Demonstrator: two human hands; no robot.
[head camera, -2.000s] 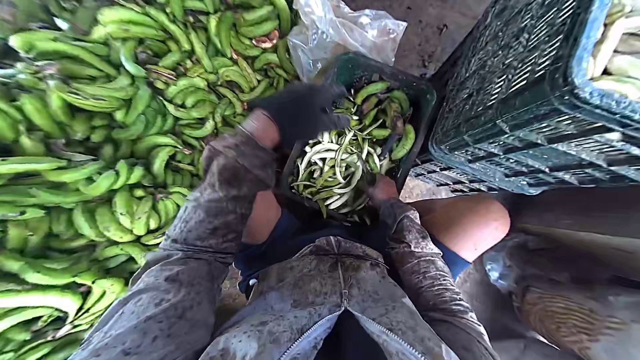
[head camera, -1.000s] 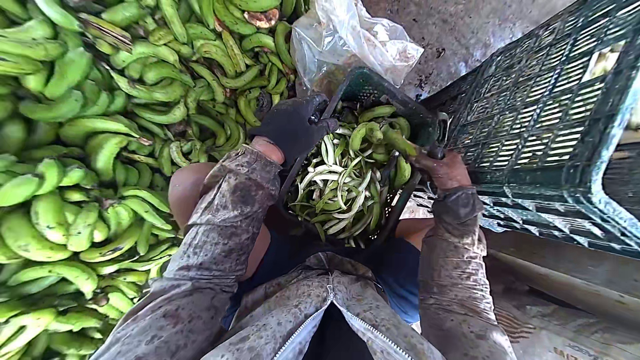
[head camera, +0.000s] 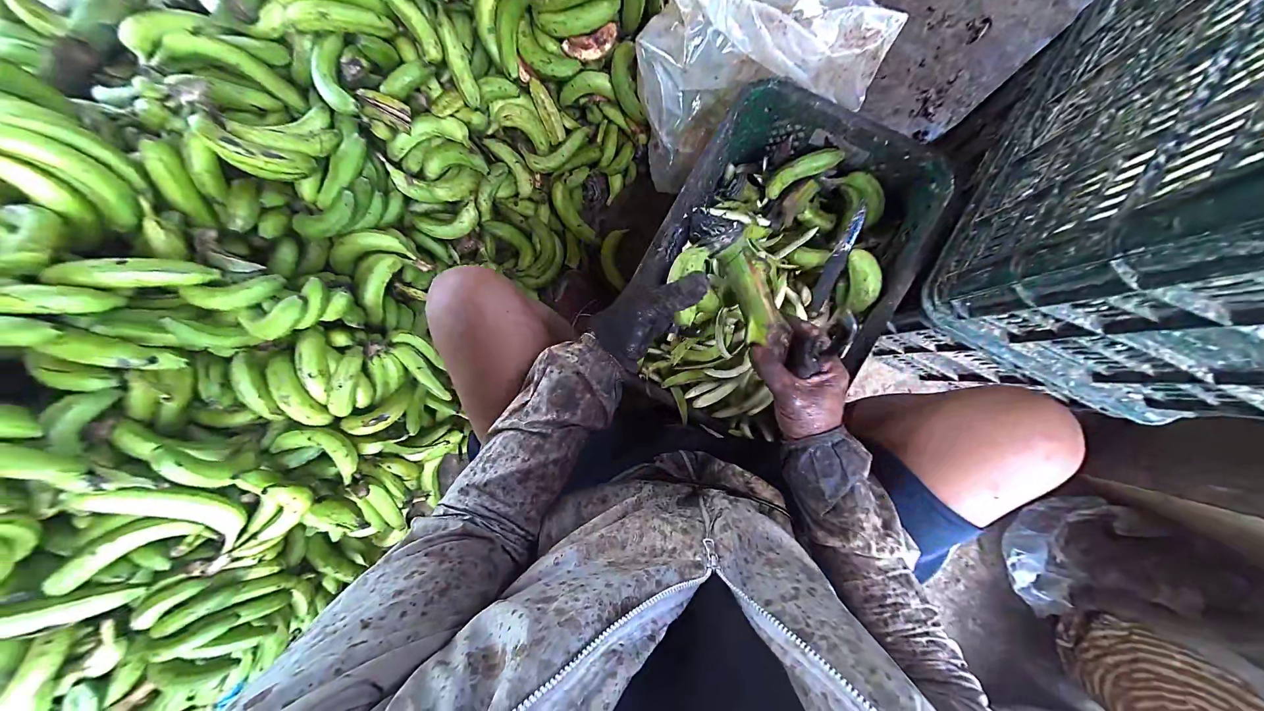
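A dark plastic crate (head camera: 904, 163) between my knees holds green plantains (head camera: 862, 280) and pale peel strips (head camera: 726, 380). My left hand (head camera: 657, 311), in a dark glove, is at the crate's left rim, its fingers spread beside a green plantain (head camera: 746, 286). Bare and stained, my right hand (head camera: 805, 385) grips a knife, whose blade (head camera: 841, 252) points up over the crate. The same hand's fingers touch the lower end of that plantain; whether they also hold it is unclear.
A large heap of green plantains (head camera: 296, 326) covers the floor at left. Clear plastic bags (head camera: 750, 59) lie beyond the crate. Tall green plastic crates (head camera: 1116, 217) stand at right. Low right are a clear plastic bag (head camera: 1047, 553) and a ribbed brown object (head camera: 1145, 662).
My right hand has moved left from the crate's right rim to over its contents, and the knife blade now shows. My left hand is lower along the left rim.
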